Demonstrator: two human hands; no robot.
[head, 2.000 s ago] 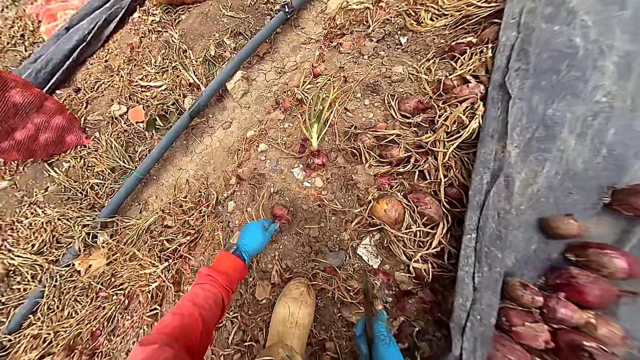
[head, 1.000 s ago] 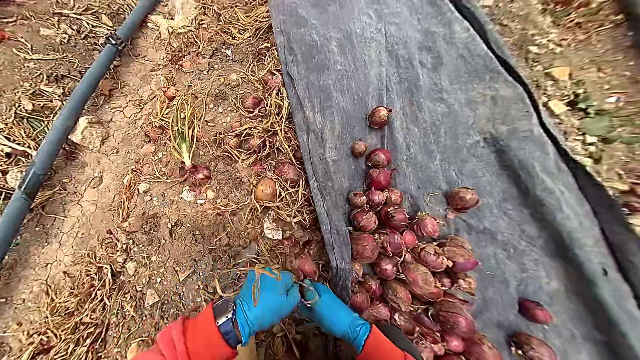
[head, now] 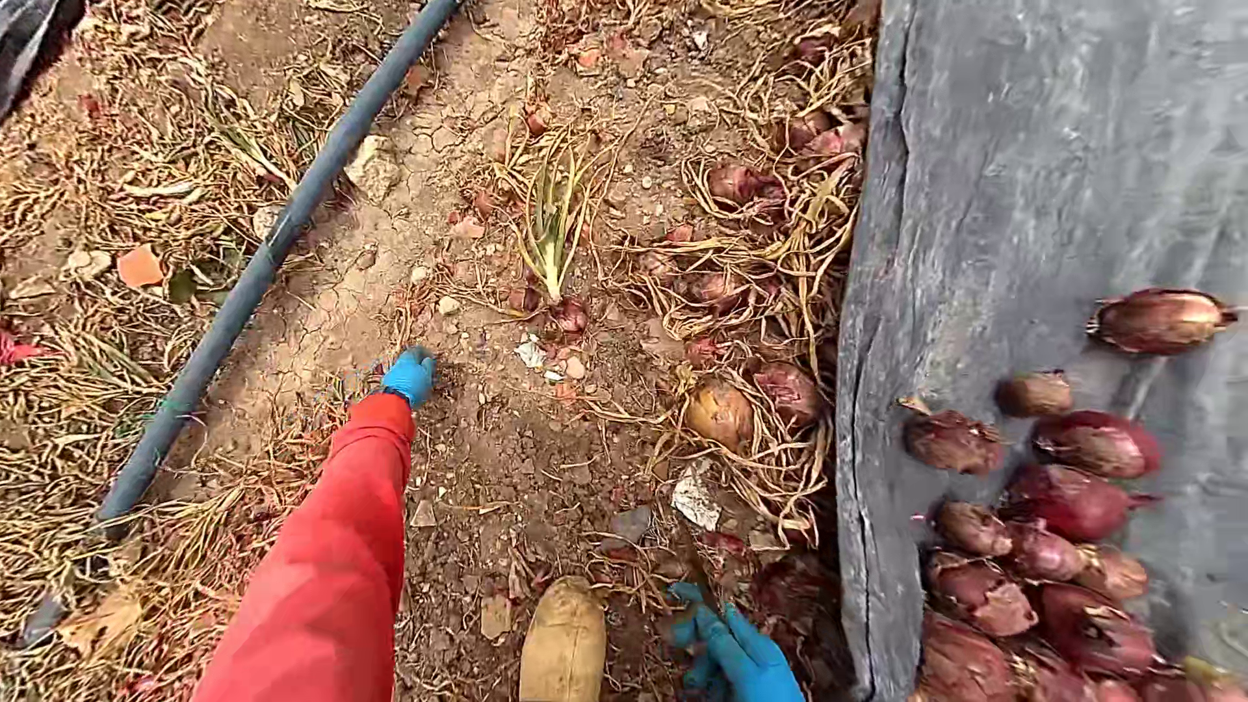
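Observation:
My left hand (head: 409, 376), in a blue glove below a red sleeve, reaches to the bare soil near the blue-grey pipe; its fingers are partly hidden and whether it grips anything is unclear. At the bottom, my right hand (head: 726, 643), also blue-gloved, is held low with bent fingers beside a dark, thin tool (head: 704, 575), whose outline is blurred. A red onion with green leaves (head: 569, 315) lies ahead, between the hands. A yellowish onion (head: 720, 414) and a red onion (head: 788, 393) lie among dry stalks. Several red onions (head: 1072, 502) rest on the grey sheet (head: 985, 195).
A blue-grey pipe (head: 292, 219) runs diagonally across the left side, with dry onion leaves (head: 88, 409) around it. A tan boot (head: 564, 643) stands at the bottom centre. Stones (head: 373, 168) and a pale scrap (head: 695, 495) lie on the soil.
One second ago both hands were close together by the sheet's edge; my left hand has since moved left, out over the soil. The view has swung left.

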